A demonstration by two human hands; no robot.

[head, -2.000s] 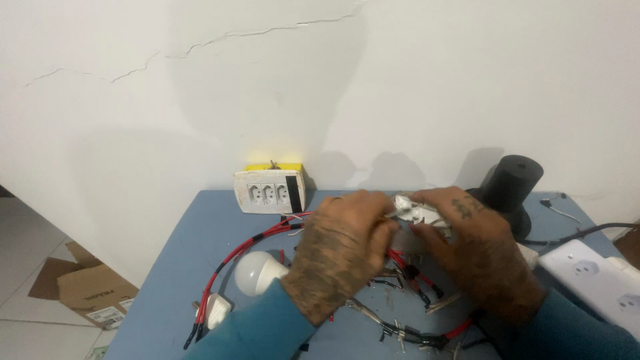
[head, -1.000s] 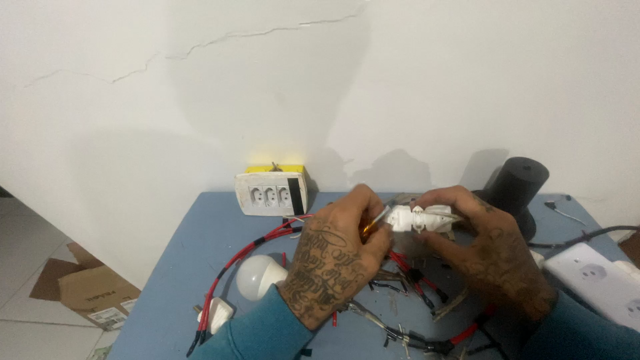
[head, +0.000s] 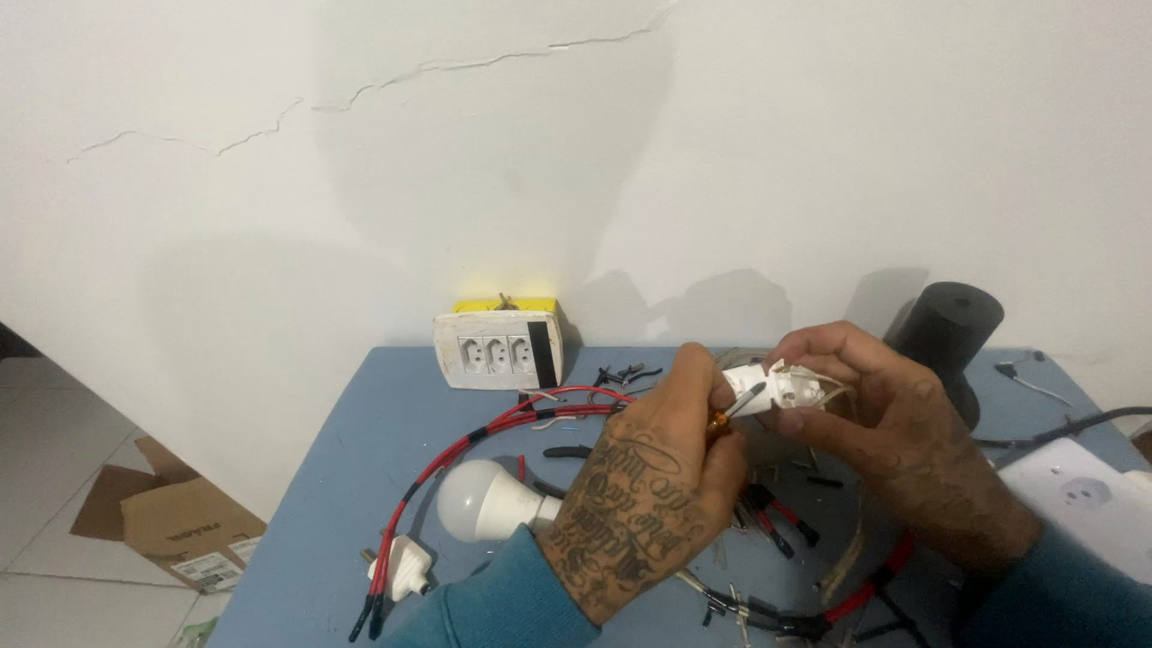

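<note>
My left hand (head: 661, 486) grips a small screwdriver (head: 717, 425) with an orange handle; its short metal shaft lies against a white plastic electrical fitting (head: 792, 389). Between the thumb and fingers of my right hand (head: 886, 441) is the fitting, with pale wires running from it past that hand. Which kind of fitting it is, I cannot tell. Red wires (head: 468, 441) with black tape curve over the blue table to the left of my hands. A white light bulb (head: 490, 502) lies beside my left wrist, and a white plug (head: 408, 569) rests nearer the table's left edge.
Against the wall stands a three-socket outlet plate (head: 498, 353) on a yellow box. A black cylindrical object (head: 949, 337) is at the back right, a white socket plate (head: 1080, 504) at the right. Wire scraps lie under my hands. An open cardboard box (head: 184, 531) sits on the floor.
The screwdriver in my left hand now points up and to the right across the white fitting, its shaft more visible than before. My right hand still holds the fitting.
</note>
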